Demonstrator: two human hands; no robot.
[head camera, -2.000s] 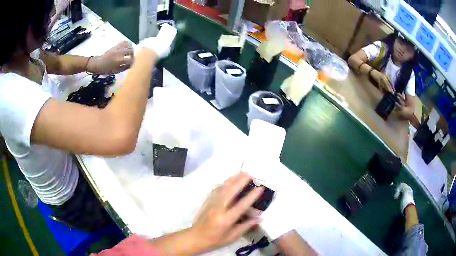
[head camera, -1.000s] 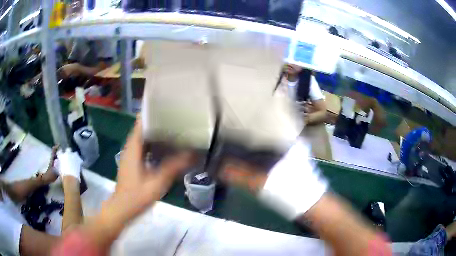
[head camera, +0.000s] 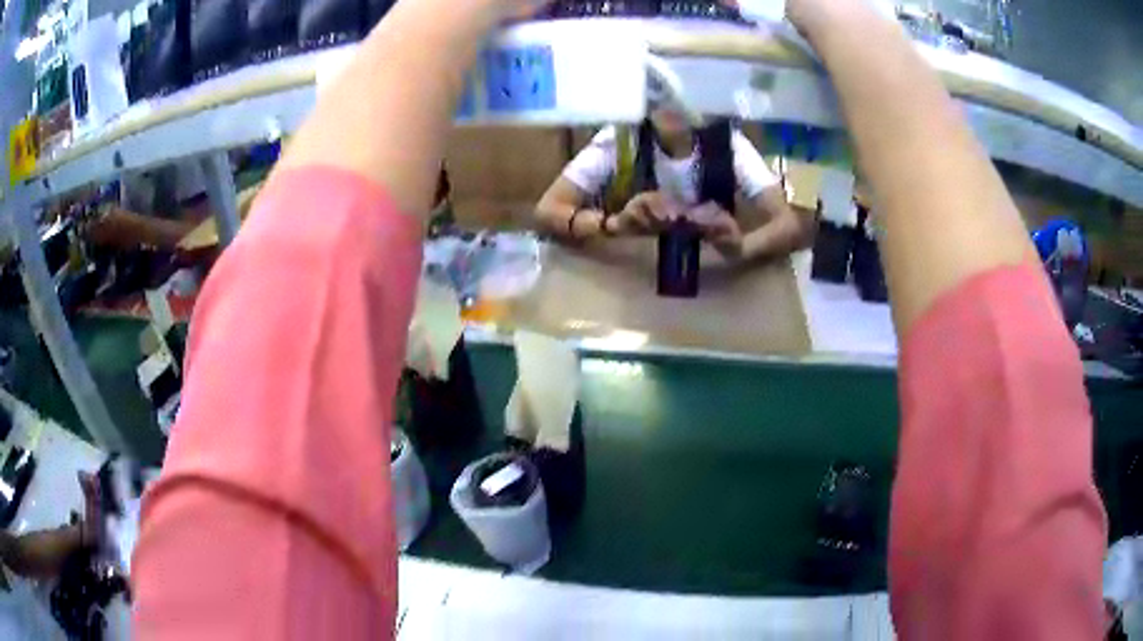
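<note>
Both my forearms reach up to the overhead shelf (head camera: 727, 40). My left hand and my right hand are cut off by the top edge, so what they hold is hidden. The dark lower edges of boxes (head camera: 652, 8) show on the shelf between my arms. Below, a wrapped device (head camera: 504, 516) with a white label on its dark top stands on the green conveyor belt (head camera: 702, 501). An open black gift box (head camera: 560, 482) with pale raised flaps stands beside it.
Another wrapped device (head camera: 406, 491) is partly behind my left sleeve. More dark boxes (head camera: 226, 31) line the shelf at upper left. A small dark object (head camera: 845, 503) lies on the belt. Opposite, a person (head camera: 671, 163) holds a black box (head camera: 678, 258) over a brown table (head camera: 740, 313).
My hands have risen from in front of me past the top edge. The two open boxes they held have left the visible area. The view has turned, with the person opposite nearer the middle.
</note>
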